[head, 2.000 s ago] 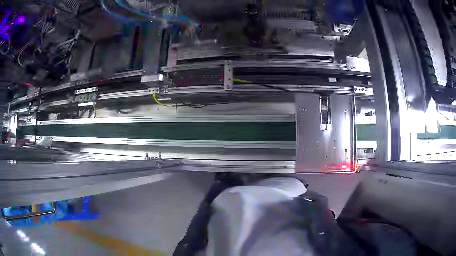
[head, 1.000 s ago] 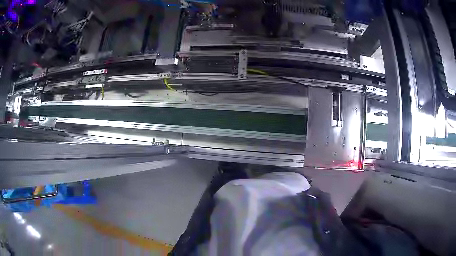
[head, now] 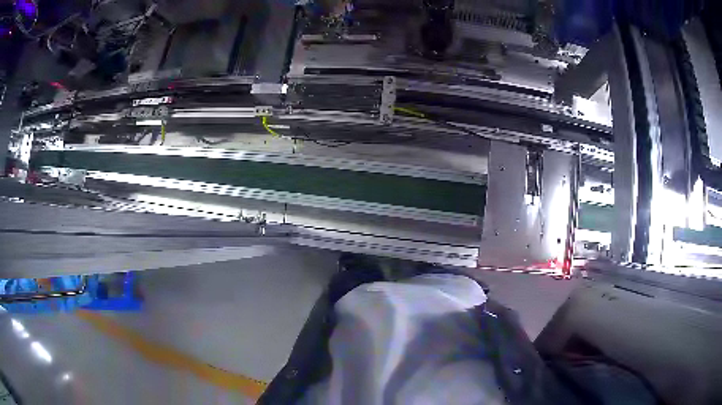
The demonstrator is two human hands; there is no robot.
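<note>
Neither of my hands shows in the head view. Nearest in front of me is the dark green conveyor belt [head: 317, 183], running left to right between bright silver conveyor rails [head: 372, 245]. A flat silver cover plate [head: 511, 206] lies across the belt right of centre, with red light at its lower right corner. The belt shows again to the right of the plate. No separate part can be made out on the belt.
Behind the belt are linear slides [head: 340, 101] and a yellow sensor cable [head: 269, 125]. A thick frame post [head: 633, 142] stands at right. White-grey door panels [head: 142, 257] flank my body. A blue stool [head: 111, 291] and yellow floor line [head: 174, 360] show lower left.
The view has tilted and shifted, so the belt now slopes down to the right and the plate sits slightly further right. The blue stool sits higher and further left in view.
</note>
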